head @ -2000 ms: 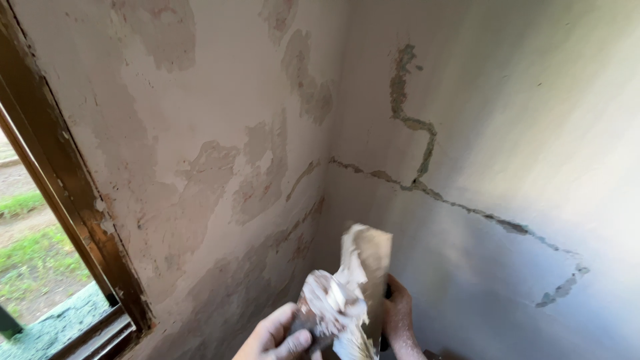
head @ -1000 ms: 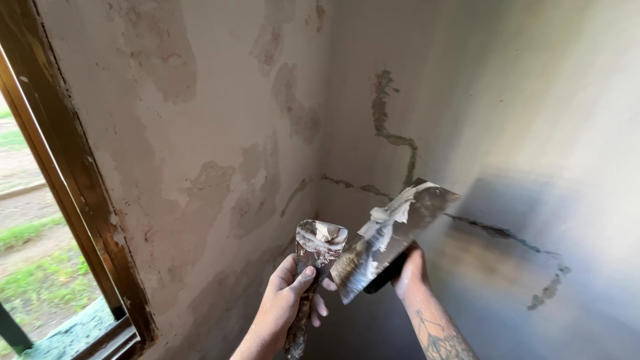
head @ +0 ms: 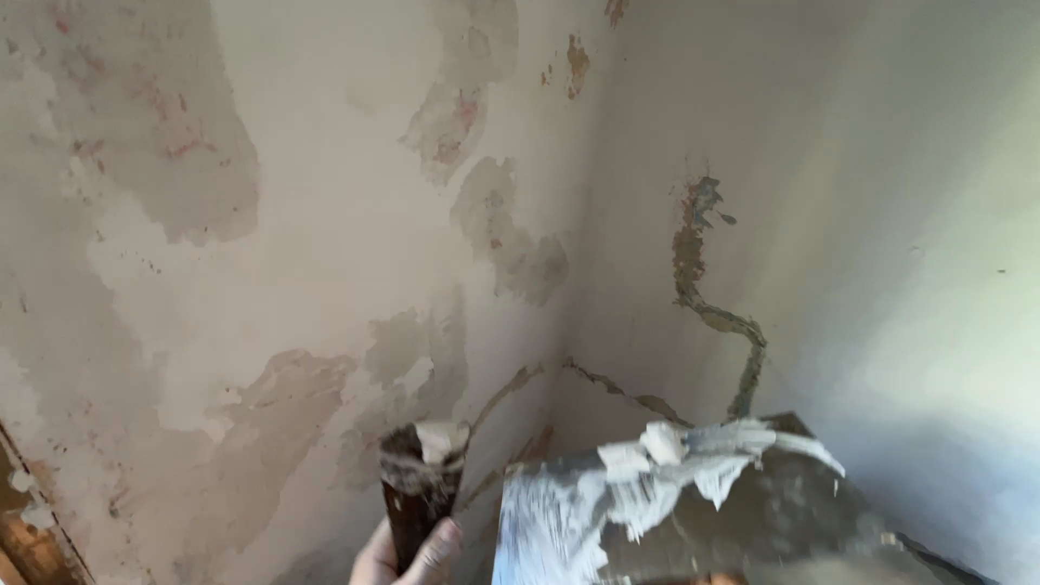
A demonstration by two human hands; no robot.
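Note:
My left hand (head: 414, 561) grips a dark, plaster-caked putty knife (head: 422, 496), blade up, with a lump of white filler (head: 443, 441) at its tip. Just right of it, a wide metal plastering trowel (head: 756, 520) lies across the lower part of the view, smeared with white filler (head: 650, 479) along its upper edge and left end. Only a sliver of my right hand (head: 719, 578) shows at the bottom edge below the trowel; its grip is hidden. Behind the tools, a chipped-out crack (head: 689, 252) runs down the right wall.
A patchy plastered wall (head: 309, 284) stands on the left and meets the right wall (head: 877, 244) in a corner. A branch of the crack (head: 609, 386) reaches that corner. Part of a brown wooden window frame (head: 32, 544) shows at lower left.
The putty knife and trowel, overlapping two seconds ago, are now apart side by side. Since one second ago both have moved lower in view, and the view has tilted upward.

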